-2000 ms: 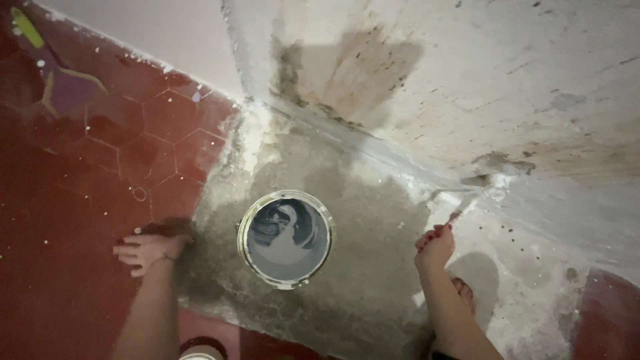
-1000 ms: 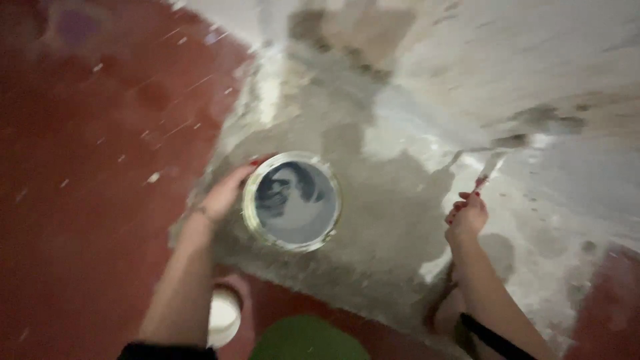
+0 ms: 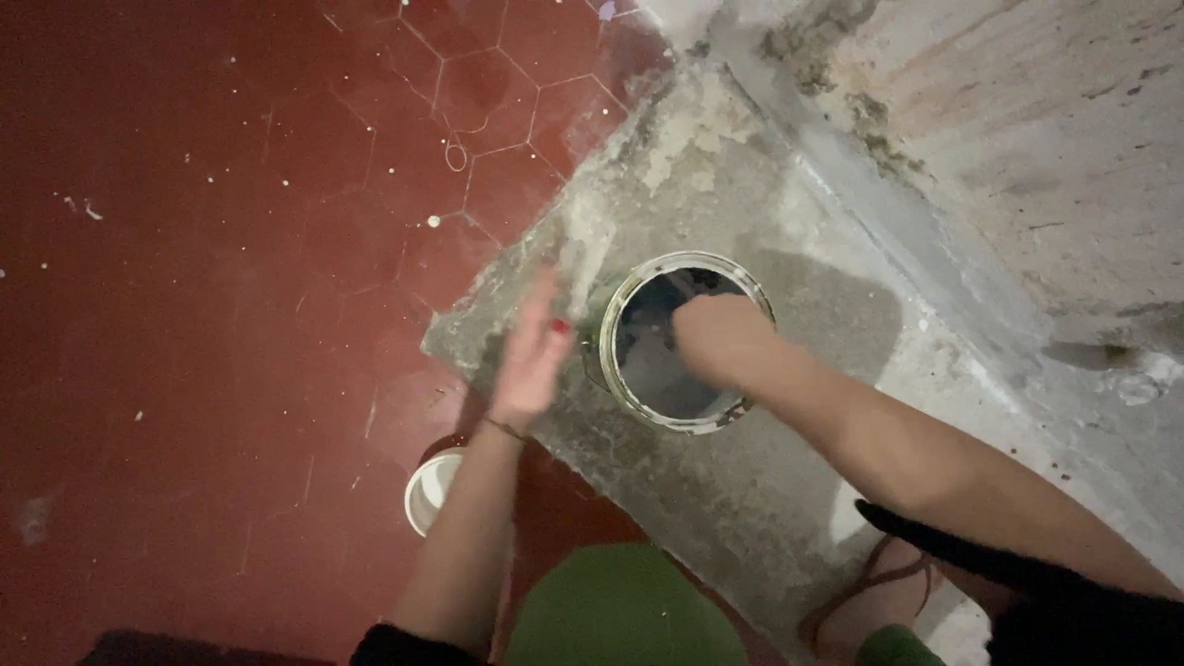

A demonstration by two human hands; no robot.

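Observation:
A round metal bucket (image 3: 610, 356) with a pale, smeared rim stands on the bare concrete patch, with dark and grey contents inside. My right hand (image 3: 726, 340) reaches over its right rim into the opening. The fingers are curled and point down; what they hold is hidden. Blurred by motion, my left hand (image 3: 532, 356) is raised just left of the bucket, fingers extended, apart from it and with nothing in it.
A small white tub (image 3: 427, 495) stands on the red hexagonal-tile floor (image 3: 231, 370) beside my left forearm. The patched wall (image 3: 1036, 157) rises at the upper right. My sandalled foot (image 3: 879, 592) is at the lower right, near something green (image 3: 629, 610).
My right hand has moved from near the wall base, where it held a thin tool, into the bucket. My left hand, at the bucket's side a second ago, is now off it.

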